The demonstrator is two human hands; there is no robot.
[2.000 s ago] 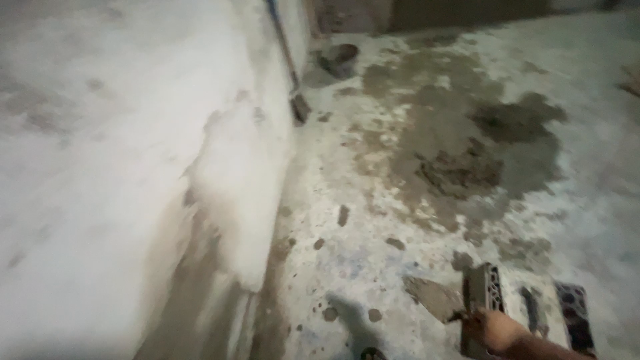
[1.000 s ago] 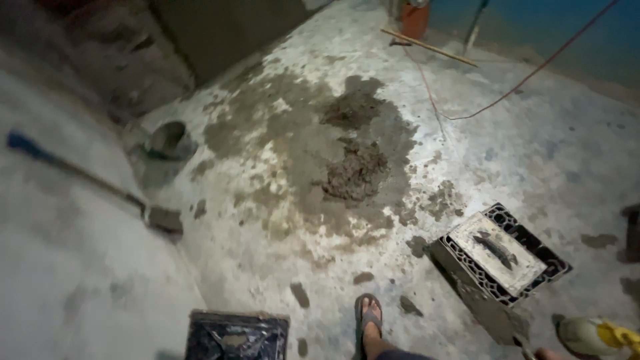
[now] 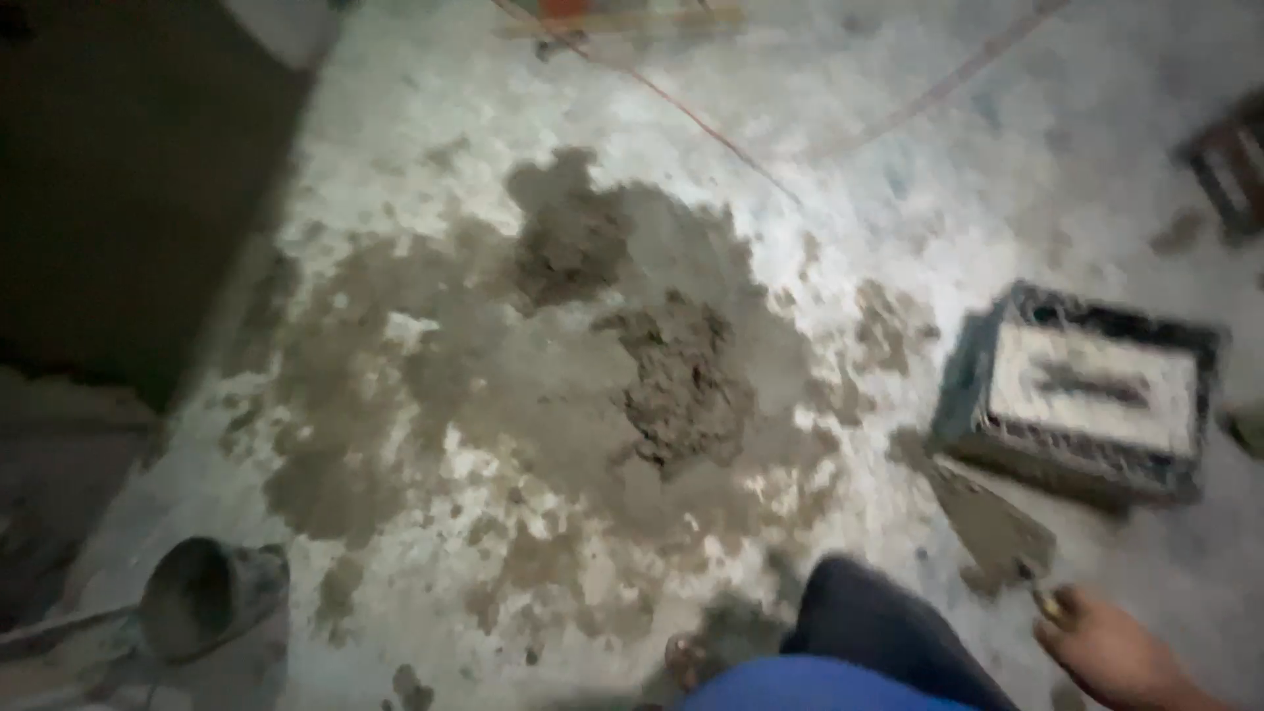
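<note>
My right hand [image 3: 1111, 642], at the lower right, is closed around the handle of a pointing trowel [image 3: 997, 523]. The trowel's blade is coated with grey mortar and points up and left, low over the floor. Just beyond the blade stands a dark crate [image 3: 1066, 472] with a patterned rim and a pale board [image 3: 1017, 385] on top; a dark, blurred tool [image 3: 1091, 382] lies on the board. Two heaps of wet mortar, a nearer one [image 3: 686, 385] and a farther one [image 3: 573, 247], sit on the stained floor at the middle. My left hand is out of view.
A dirty bucket [image 3: 193, 597] lies at the lower left, with a long handle [image 3: 64, 632] beside it. A thin red cord [image 3: 691, 114] crosses the floor at the top, near a blurred wooden pole [image 3: 671, 22]. A dark object [image 3: 1229, 168] is at the right edge. My knee [image 3: 869, 622] shows below.
The view has swung toward the mortar heaps. My right hand and the trowel, at the bottom edge a second ago, now show more fully beside the crate.
</note>
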